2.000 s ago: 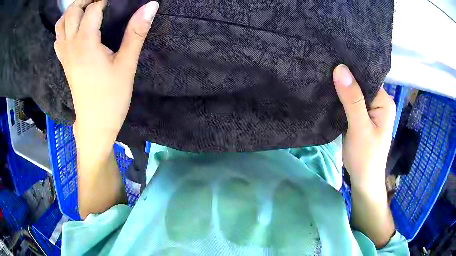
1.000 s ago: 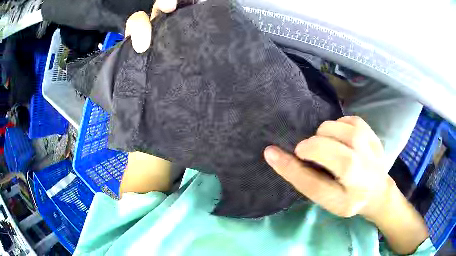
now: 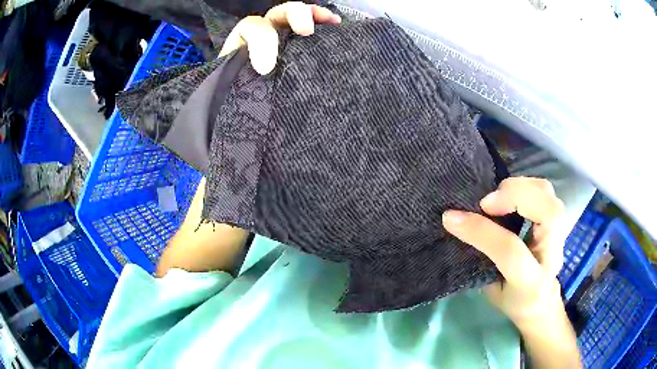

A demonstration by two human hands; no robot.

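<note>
A dark patterned garment panel (image 3: pixel 360 137) is held up over the lap, in front of the white table's edge. A seam runs down its left part, beside a band (image 3: pixel 241 144) and a smoother dark fold. Its lower edge has loose threads. My left hand (image 3: pixel 277 32) grips the top left of the panel, thumb in front; part of the hand and the forearm are behind the cloth. My right hand (image 3: pixel 515 230) pinches the panel's lower right edge between thumb and fingers.
The white table (image 3: pixel 562 72) with a ruler strip (image 3: pixel 475 83) along its edge lies at upper right. Blue baskets (image 3: pixel 137 209) stand at left and another (image 3: pixel 619 303) at lower right. A white basket (image 3: pixel 68 108) holds dark cloth.
Since two seconds ago the panel has come off the table and been turned. In the last second, my left hand moved right, and my right hand went from lying on the cloth to pinching its edge.
</note>
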